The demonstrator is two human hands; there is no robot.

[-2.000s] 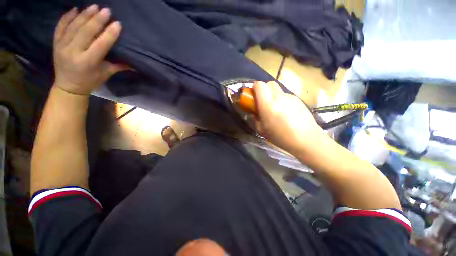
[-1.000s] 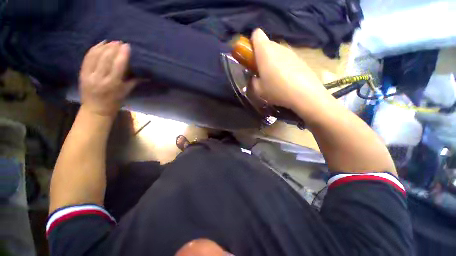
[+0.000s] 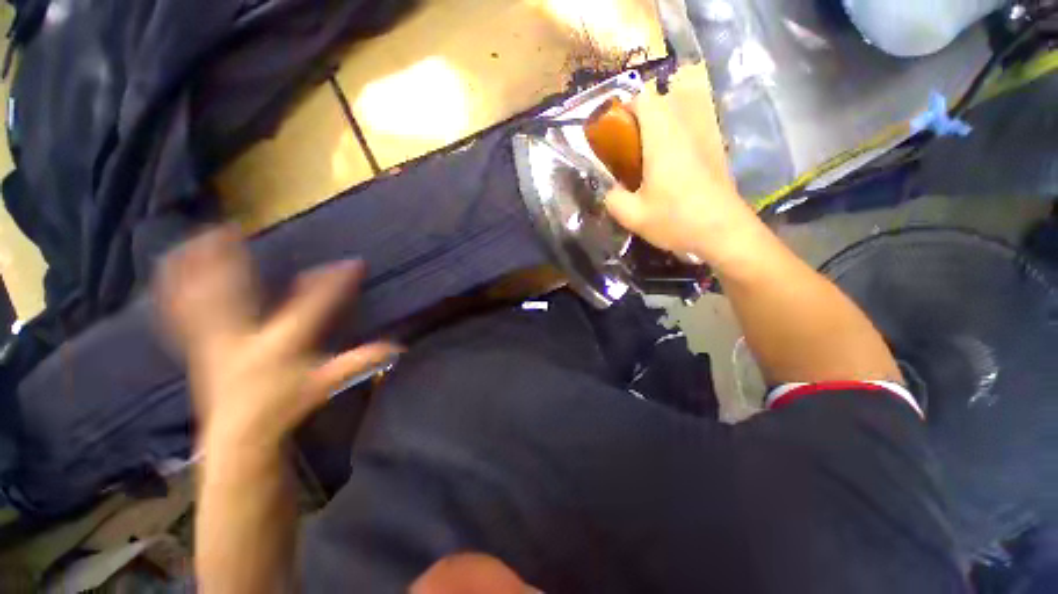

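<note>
The steam iron (image 3: 569,203), silver with an orange-brown handle, stands at the right end of the long padded board. My right hand (image 3: 679,192) is closed around its handle. A dark navy garment (image 3: 435,250) lies along the board and runs to the lower left. My left hand (image 3: 261,331) is blurred, with its fingers spread, over the garment to the left of the iron. It holds nothing that I can see. Whether it touches the cloth is unclear.
A heap of dark clothes (image 3: 104,139) lies at the upper left. The tan table surface (image 3: 435,99) shows behind the board. A round floor fan (image 3: 963,337) stands at the right. Clear plastic sheeting (image 3: 772,93) and a yellow-green line (image 3: 830,186) are at the upper right.
The view has turned toward the right end of the board. The iron has moved to that end in my right hand. My left hand has come off its flat place on the cloth and its fingers have spread.
</note>
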